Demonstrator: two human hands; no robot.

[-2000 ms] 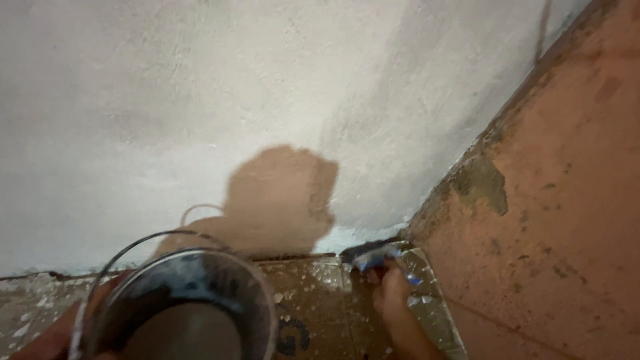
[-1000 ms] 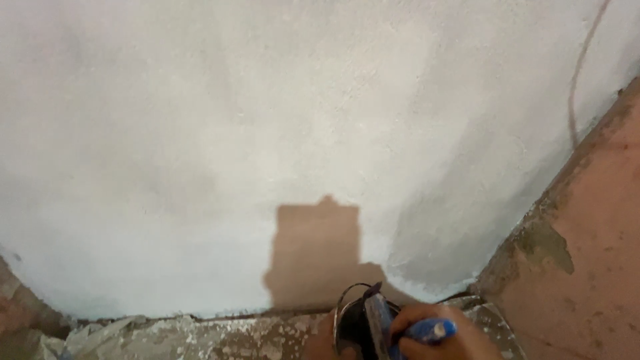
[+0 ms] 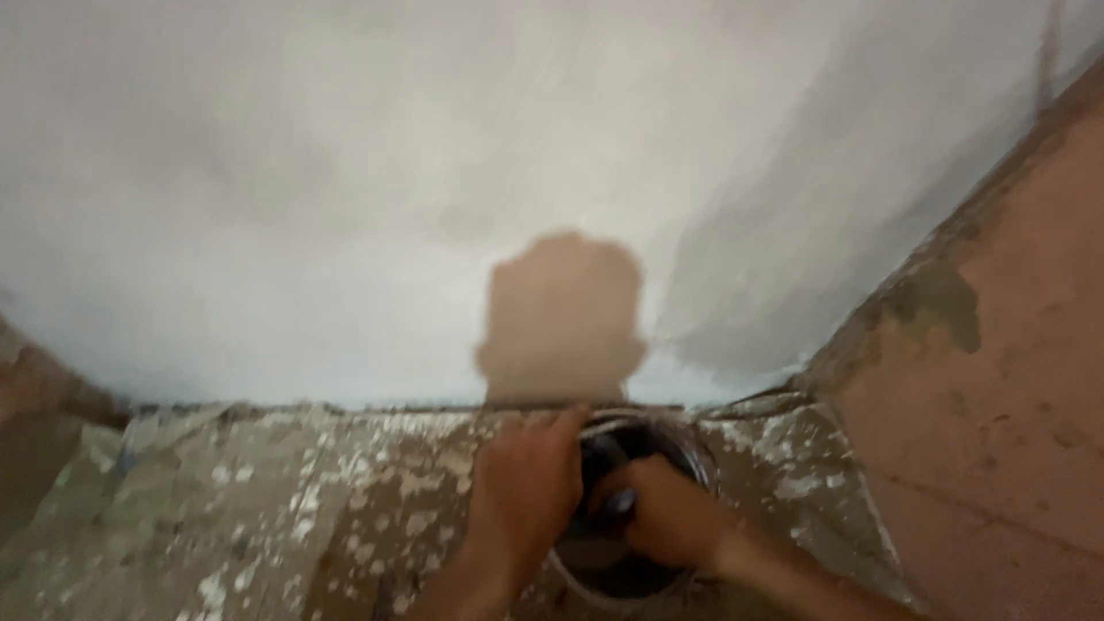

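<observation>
A dark round bucket [image 3: 703,466] stands low in the head view, close to the foot of the white wall [image 3: 388,216]. My left hand [image 3: 528,483] holds its left rim. Over the bucket's mouth, my right hand [image 3: 668,517] is closed around the blue handle of a paintbrush [image 3: 617,504]. The brush's head points into the bucket and is blurred, so whether it touches the paint cannot be told. A shadow falls on the wall just above the bucket.
Paint-spattered sheeting [image 3: 259,509] covers the floor along the wall's foot. A reddish-orange wall [image 3: 1018,414] with a worn patch meets the white wall at the right. Another brownish surface [image 3: 43,379] borders the white wall at the left.
My right hand has moved with the brush from the wall's bottom right corner to the bucket. The bucket, lower left two seconds ago, is now beside the wall's foot. The view has shifted.
</observation>
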